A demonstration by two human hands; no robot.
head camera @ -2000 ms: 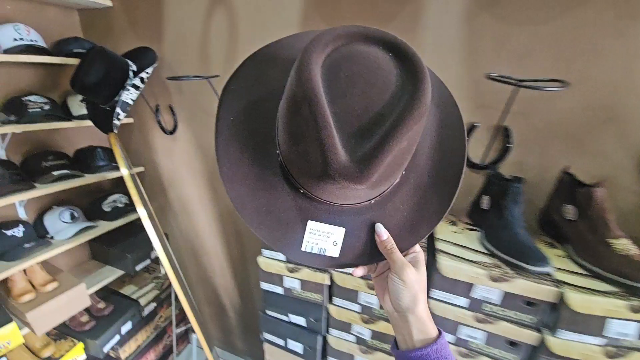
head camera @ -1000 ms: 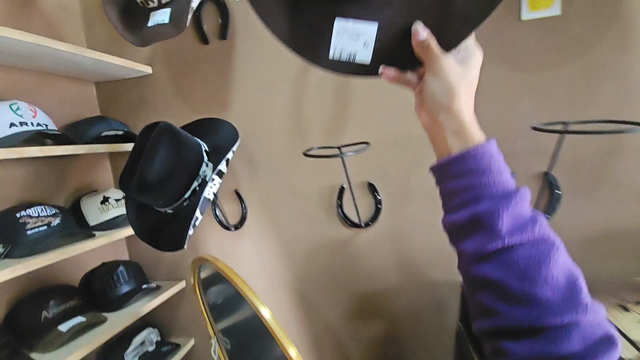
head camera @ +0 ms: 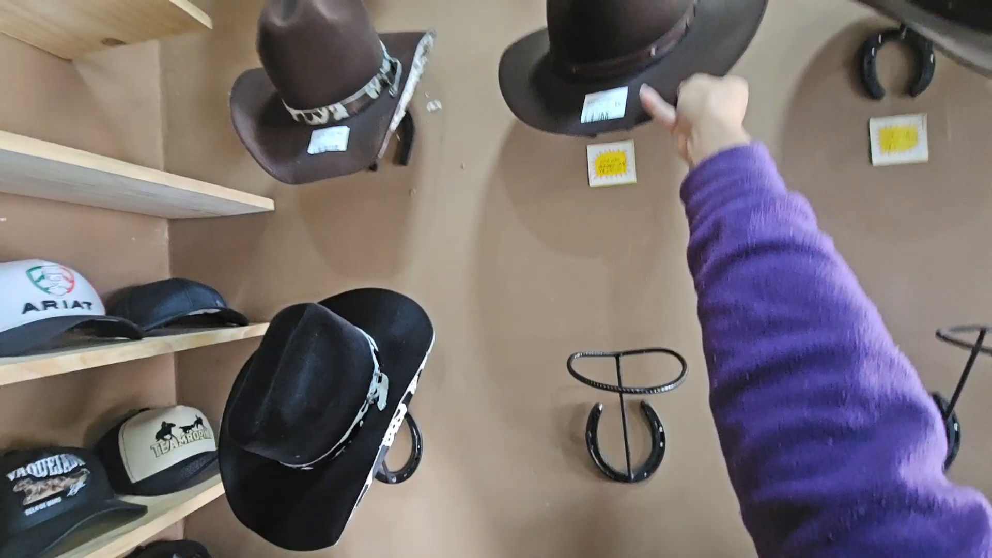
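Observation:
My right hand (head camera: 701,116), in a purple fleece sleeve, grips the front brim edge of a dark brown felt cowboy hat (head camera: 527,85) at the top of the view. The thumb lies near a white label (head camera: 604,105) on the brim. The hat is up against the wall, crown upward, its top cut off by the frame; whatever supports it behind is hidden. To its left hangs another brown cowboy hat (head camera: 314,46) with a patterned band. Lower left hangs a black cowboy hat (head camera: 287,387), tilted. My left hand is out of view.
Wooden shelves (head camera: 124,182) along the left hold several caps (head camera: 167,446). A black metal hat holder with a horseshoe (head camera: 626,442) juts from the wall below the held hat, another (head camera: 961,387) at right. Yellow-and-white cards (head camera: 899,139) are on the wall; part of another hat (head camera: 945,23) shows at upper right.
My right hand has carried the brown hat up to the upper wall, away from the stacked boxes and boots seen behind it earlier. The view has swung up and left.

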